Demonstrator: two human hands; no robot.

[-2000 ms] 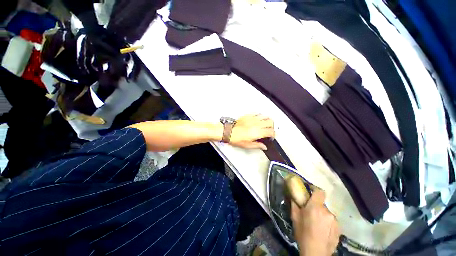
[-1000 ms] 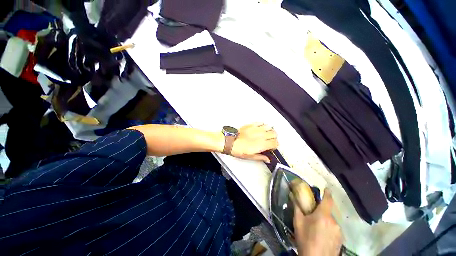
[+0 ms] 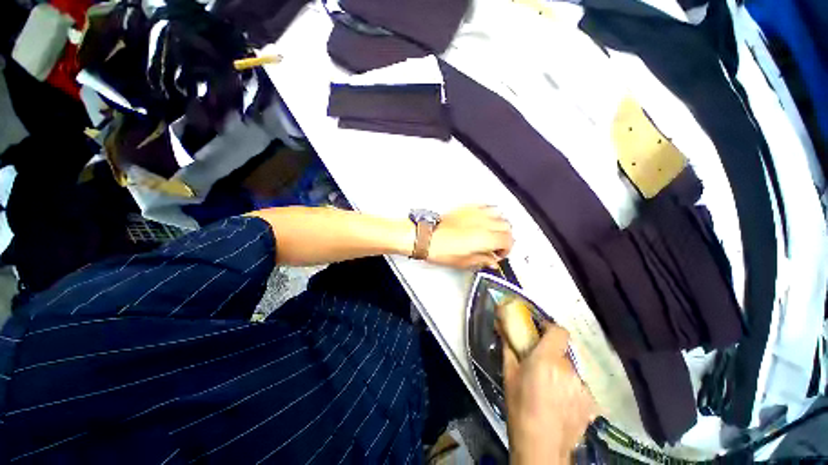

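Observation:
My right hand is closed on the tan handle of the steam iron, whose silver-edged soleplate lies on the table with its tip toward my left hand. A small dark strip shows between the iron and my left fingers; most of it is hidden. My left hand, with a watch on the wrist, lies on the table at the strip's end, fingers bent over it. A bit of tan, possibly the template, shows at its fingertips.
Long dark brown panels curve along the white table. Stacked cut pieces lie at the far left. A tan pattern card lies on a folded dark bundle. Black panels lie farther across. A scrap heap is left of the table.
The iron has slid closer to my left hand and covers more of the strip. The view has shifted, so the table items appear farther right. Both hands keep their holds.

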